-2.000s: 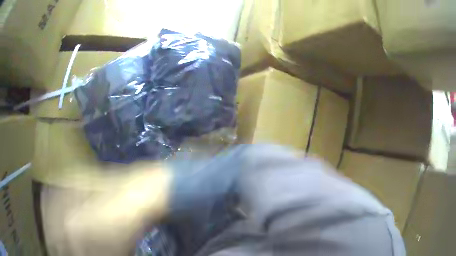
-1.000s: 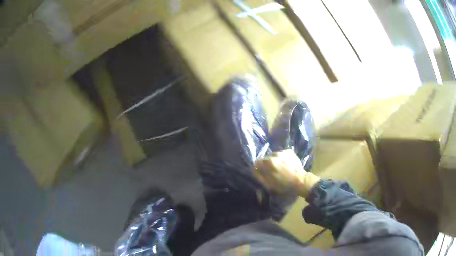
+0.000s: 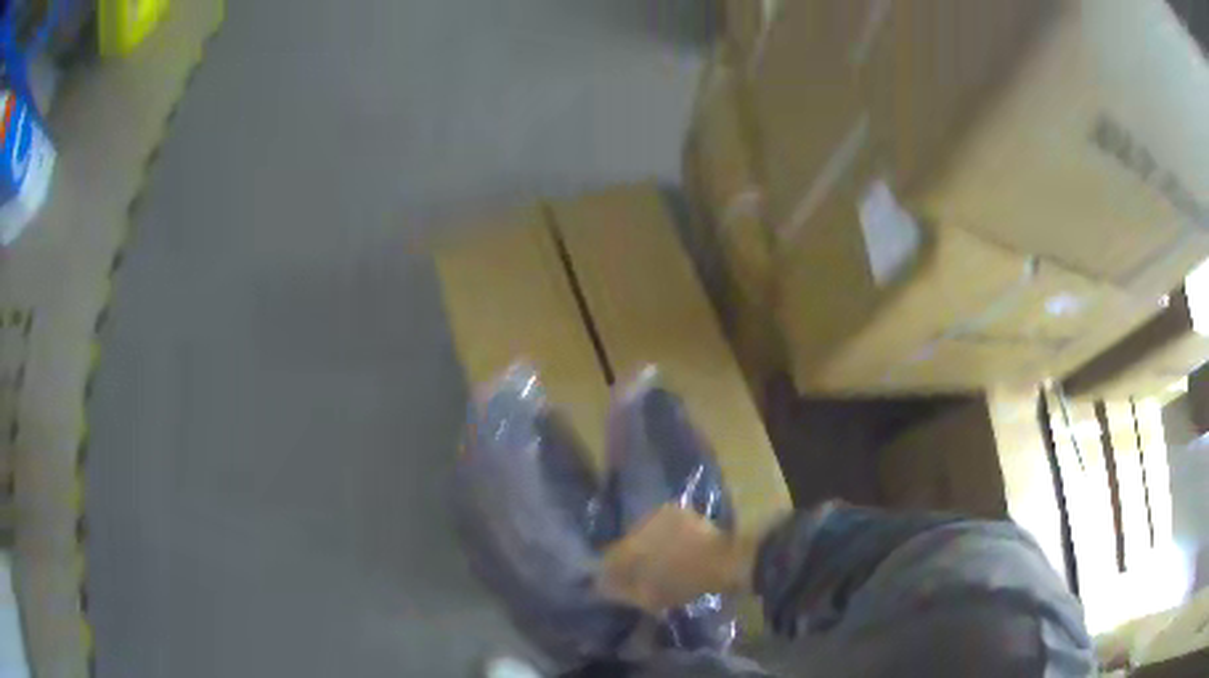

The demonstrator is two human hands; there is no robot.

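Note:
My right hand (image 3: pixel 674 559) is closed on clear polybags of dark goods (image 3: pixel 537 510) in front of my body. The bags hang as two shiny, rounded lobes, one on each side of the hand. The picture is blurred, and the fingers do not show singly. Behind the bags is a closed brown carton (image 3: pixel 603 285) with a dark seam along its top. My left hand is not visible.
Stacked brown cartons (image 3: pixel 862 305) stand on the right, one with a white label (image 3: pixel 888 233). Grey floor (image 3: pixel 292 344) lies on the left, edged by yellow-black tape (image 3: pixel 100 344). Blue and yellow items are at the upper left.
The view has turned from the carton pile to grey floor and taped edge. My right hand still holds the bags. The bag seen at the lower left one second ago no longer shows there.

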